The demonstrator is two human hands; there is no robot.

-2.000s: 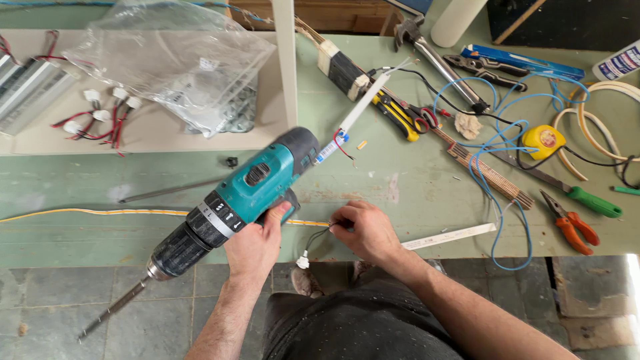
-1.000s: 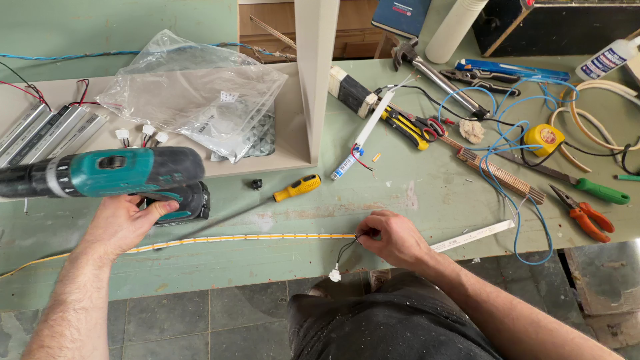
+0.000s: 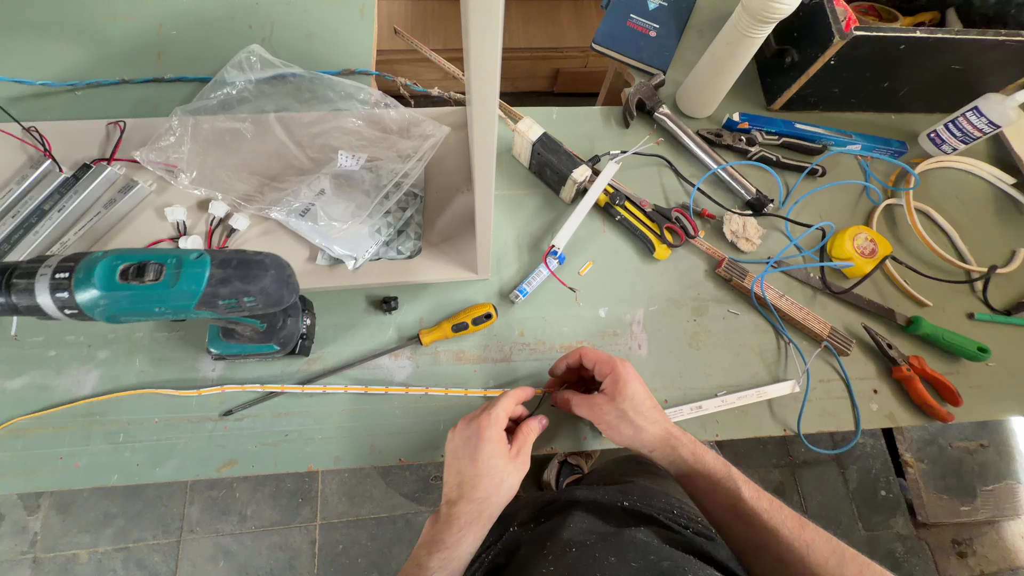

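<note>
My left hand and my right hand meet near the bench's front edge, both pinching thin dark wires at the right end of an LED strip. The strip runs left across the green bench and over the shaft of a yellow-handled screwdriver. A teal cordless drill stands on its battery at the left, away from both hands. Right of my right hand lies a white printed strip. The small white connector seen earlier on the wires is hidden now.
A beige panelled box holds LED drivers, white connectors and a clear plastic bag. On the right lie a claw hammer, blue wire, a tape measure, a folding rule and orange-handled pliers.
My left hand has let go of the drill, now standing on the bench at the left, and has come to the wires beside my right hand. The screwdriver's handle, hidden at first, is in sight.
</note>
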